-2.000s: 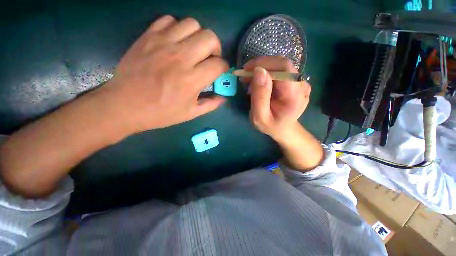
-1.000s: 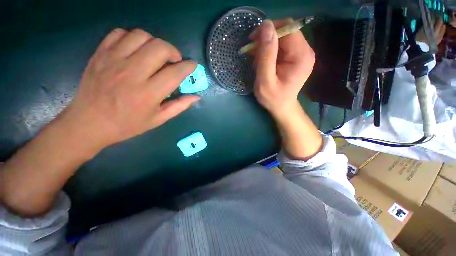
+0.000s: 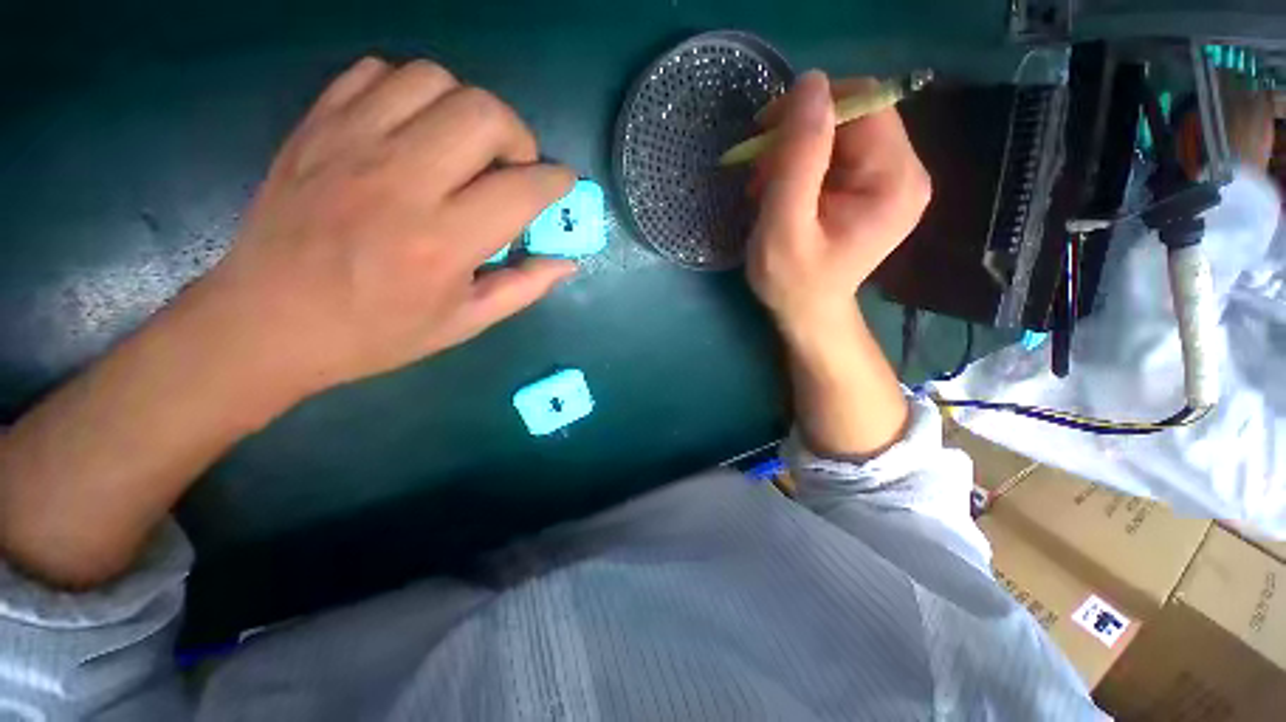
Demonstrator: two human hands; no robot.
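Note:
My left hand holds a turquoise housing between thumb and index finger, just left of the dish; a bit of turquoise shows under the fingers beside it. My right hand holds a thin tan pick-up pen, its pointed end over the round grey parts dish. The dish is speckled with small shiny dots. Whether the pen tip touches or carries a part is too small to tell. A second turquoise housing lies loose on the dark green bench, nearer to me.
To the right stand a black ribbed equipment box and a white-wrapped handle with a cable. Brown cartons are at the lower right. Another person in white is at the right edge.
Since two seconds ago, the pen has moved from the held housing to over the dish. The left hand with its housing has shifted left in view. The dish is less covered by my right hand.

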